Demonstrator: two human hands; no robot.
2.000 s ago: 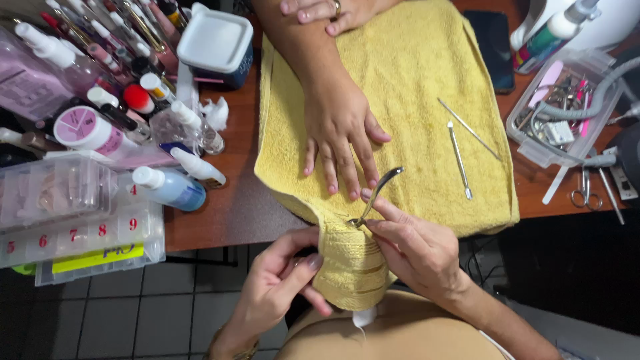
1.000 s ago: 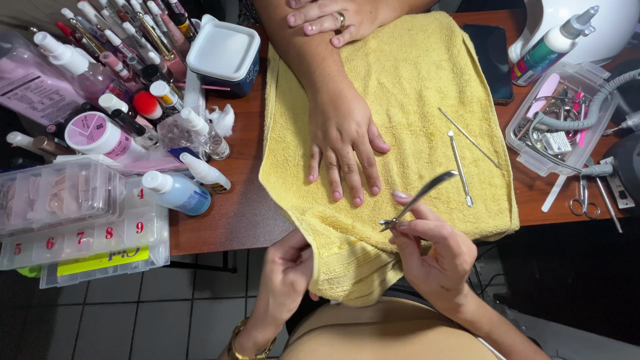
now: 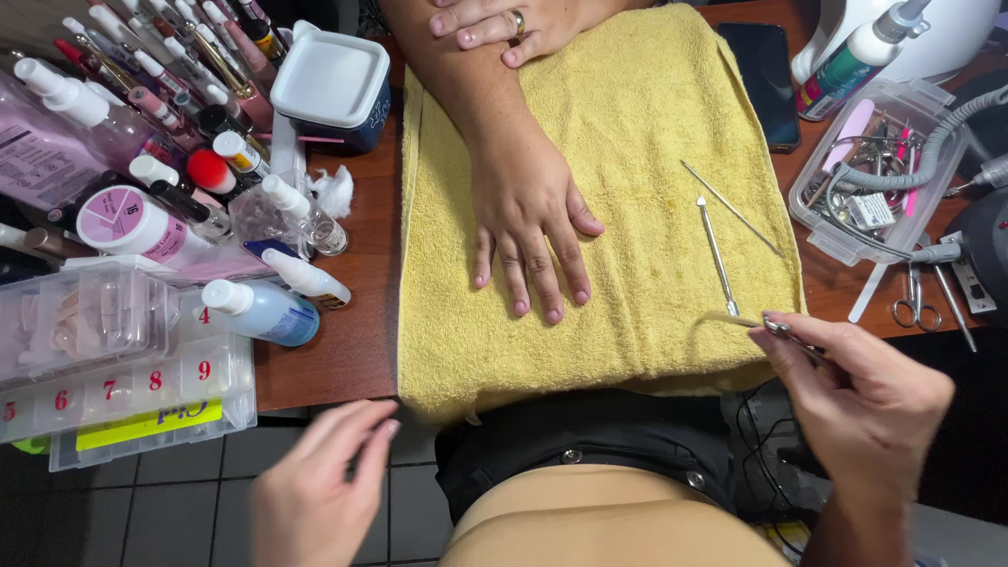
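My right hand (image 3: 858,386) holds a metal cuticle nipper (image 3: 787,329) over the lower right corner of a yellow towel (image 3: 630,339). My left hand (image 3: 331,480), slightly blurred, is in the air below the table's front edge, thumb and fingers apart, with nothing seen in it. Another person's hand (image 3: 528,205) rests palm down with fingers spread on the towel; that person's other hand (image 3: 488,27), with a ring, lies across the forearm. A metal cuticle pusher (image 3: 717,260) and a thin metal tool (image 3: 732,209) lie on the towel's right part.
Bottles, nail polishes and a lidded tub (image 3: 331,79) crowd the left side, with clear compartment boxes (image 3: 157,378) in front. At right are a phone (image 3: 760,87), a spray bottle (image 3: 854,59), a plastic box of tools (image 3: 835,228), a grey coiled cord (image 3: 929,157) and small scissors (image 3: 916,303).
My left hand has let go of the towel and moved left. My right hand has moved right with the nipper. The towel's front edge, bunched up before, now lies flatter.
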